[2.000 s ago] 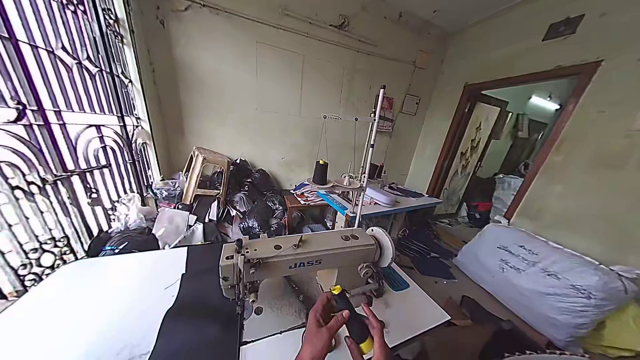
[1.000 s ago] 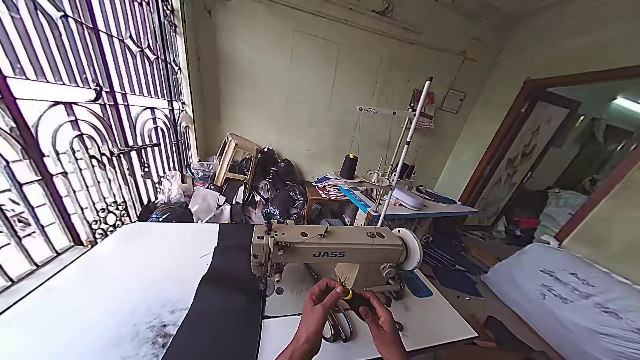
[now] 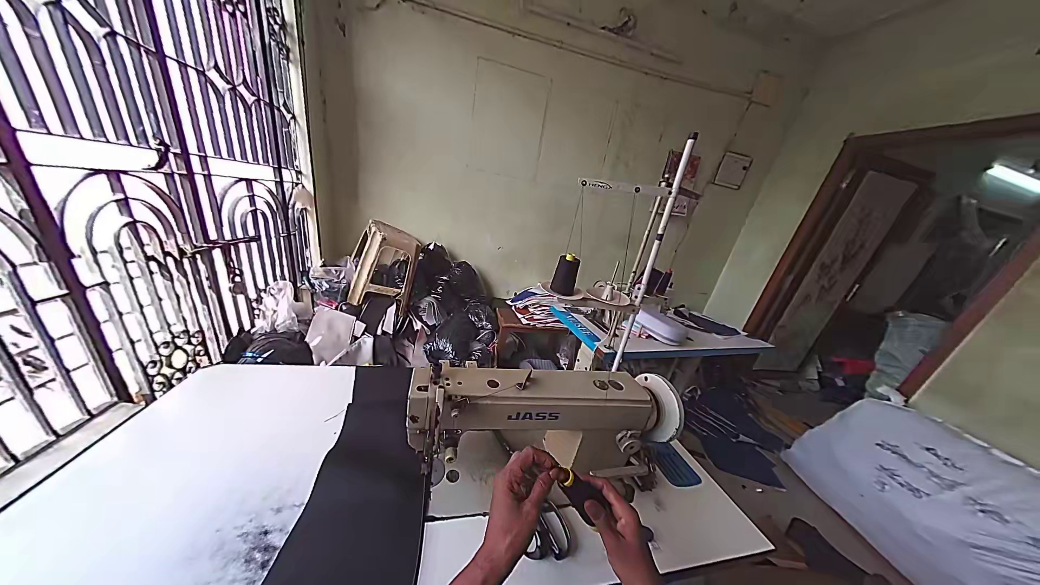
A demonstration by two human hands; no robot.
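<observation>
My right hand (image 3: 621, 524) is closed around a black thread cone (image 3: 581, 494) with a yellow tip, tilted in front of the sewing machine (image 3: 536, 406). The fingertips of my left hand (image 3: 520, 496) are pinched together at the cone's yellow tip; whether they grip thread or the tip cannot be told. Below and between my hands, scissors (image 3: 552, 532) with dark handles lie on the white machine table, partly hidden by my left hand. Black fabric (image 3: 357, 479) lies flat on the table to the left of the machine head.
Behind the machine, a thread stand (image 3: 650, 260) holds another black cone (image 3: 565, 275) near a second table (image 3: 691, 348). Black plastic bags (image 3: 459, 313) and a tipped stool (image 3: 386, 252) are piled at the wall. A large white sack (image 3: 918, 479) lies at right; a metal grille (image 3: 162, 187) stands at left.
Two seconds ago the cone stood more upright between both hands; now my left fingertips are at its yellow tip and my right hand holds its body. The view has shifted.
</observation>
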